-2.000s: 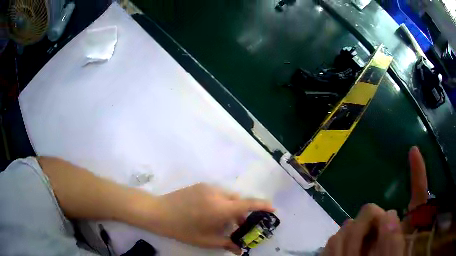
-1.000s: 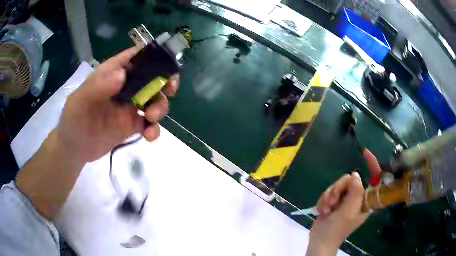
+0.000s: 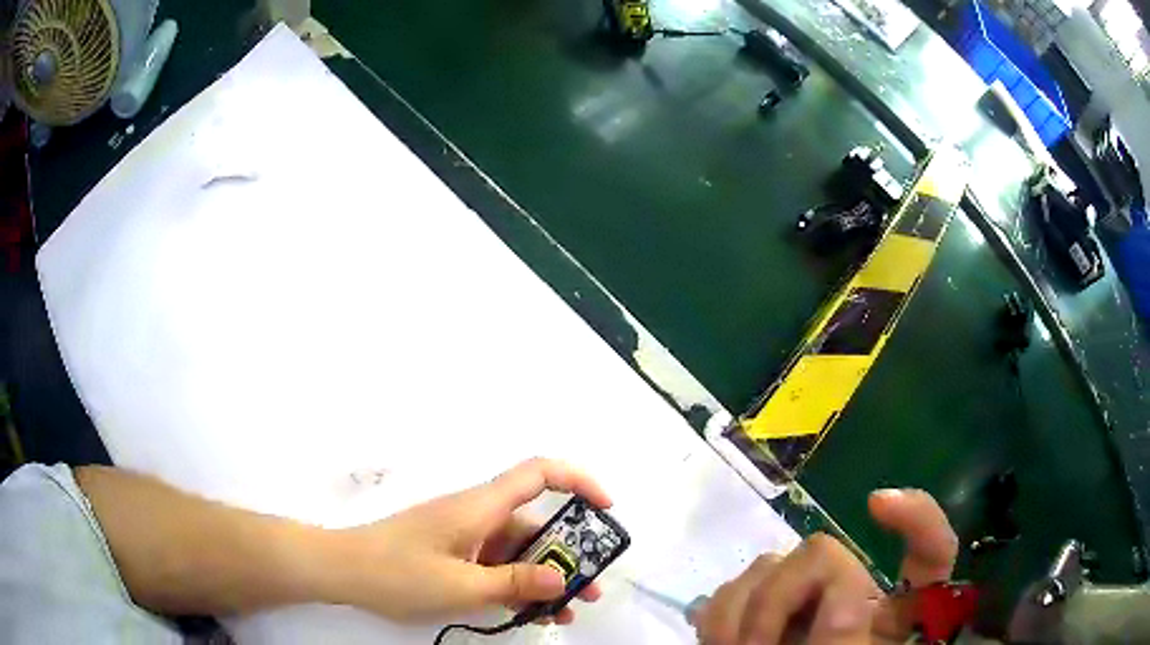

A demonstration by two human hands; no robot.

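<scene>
My left hand [image 3: 441, 548] holds an open power adapter [image 3: 583, 544] above the white paper, low in the middle of the view. Its board faces up, with a yellow transformer [image 3: 555, 561] and small round parts in the black case. A thin black cord [image 3: 486, 626] runs from it to the lower edge. My right hand [image 3: 807, 592] is closed around the glue gun, which shows a red piece [image 3: 942, 610] and metal fittings [image 3: 1066, 586]. Its pale nozzle [image 3: 675, 600] points left toward the adapter, apart from it. The gun's grip is hidden by my fingers.
White paper [image 3: 303, 328] covers the bench. Beyond it, a green conveyor belt [image 3: 631, 164] carries several black adapters. A yellow-and-black striped bar [image 3: 858, 321] crosses the belt. A small fan [image 3: 61, 57] stands at upper left and a blue bin [image 3: 1015, 76] at upper right.
My left hand has come down from the upper left to the lower middle with an adapter in it. The glue gun is lower, its nozzle closer to the adapter. Adapters on the belt have shifted.
</scene>
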